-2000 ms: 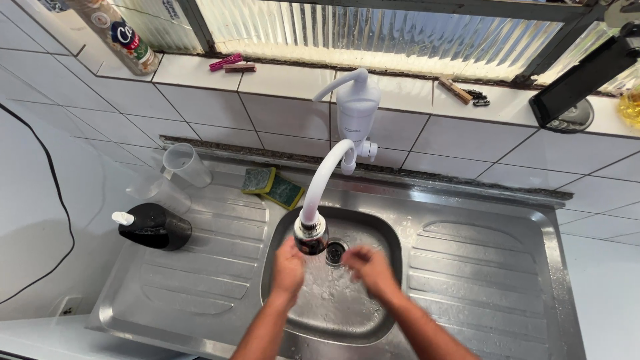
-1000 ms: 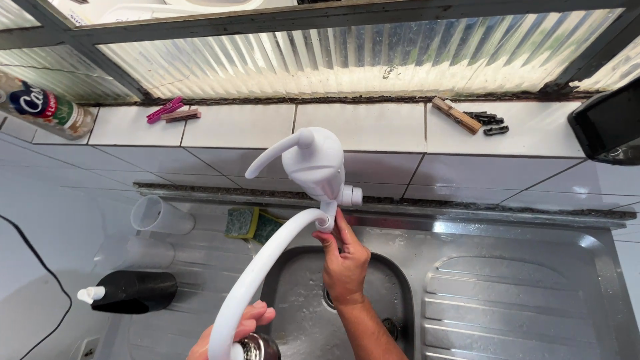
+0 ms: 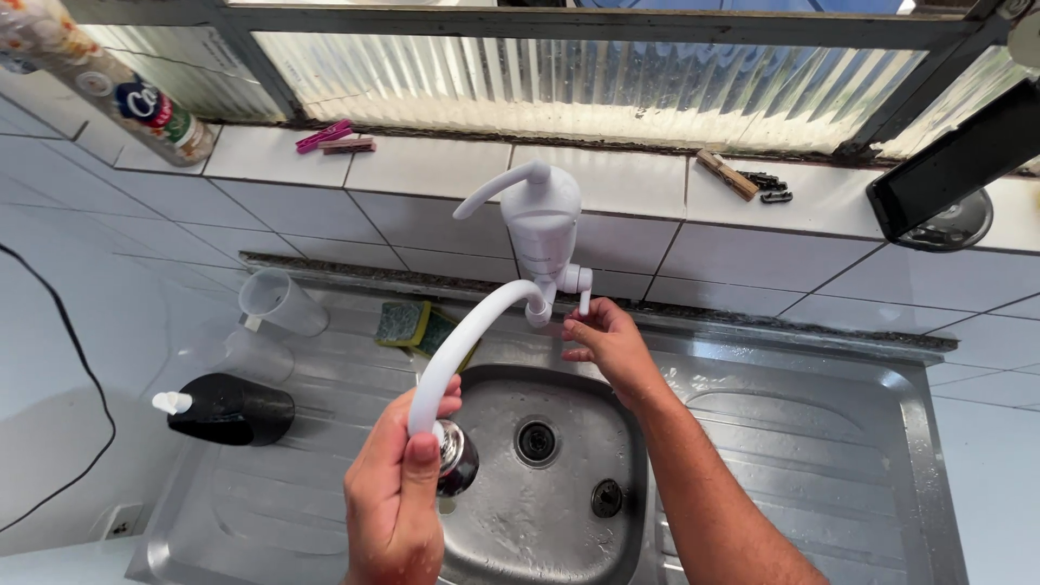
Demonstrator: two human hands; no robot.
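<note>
My left hand (image 3: 406, 479) grips the lower end of the curved white faucet spout (image 3: 467, 337), whose dark and chrome spray head (image 3: 459, 463) hangs beside my fingers over the left edge of the steel sink basin (image 3: 536, 512). My right hand (image 3: 605, 345) has its thumb and fingertips at the small white lever (image 3: 585, 301) on the right of the wall-mounted white faucet body (image 3: 543, 215); whether they grip it I cannot tell. No stream of water shows below the spray head. A drain strainer (image 3: 606, 497) lies in the basin, right of the drain opening (image 3: 536, 441).
Sponges (image 3: 414, 327), clear plastic cups (image 3: 280, 305) and a black bottle with a white nozzle (image 3: 236, 409) are on the left drainboard. Clothespins (image 3: 325, 140), a wooden clothespin (image 3: 727, 175), a filled plastic bottle (image 3: 146, 106) and a dark screen device (image 3: 951, 162) line the tiled ledge.
My right hand has moved from the base of the spout to the small lever on the faucet's right. The lever now points down. My left hand stays at the spout's end.
</note>
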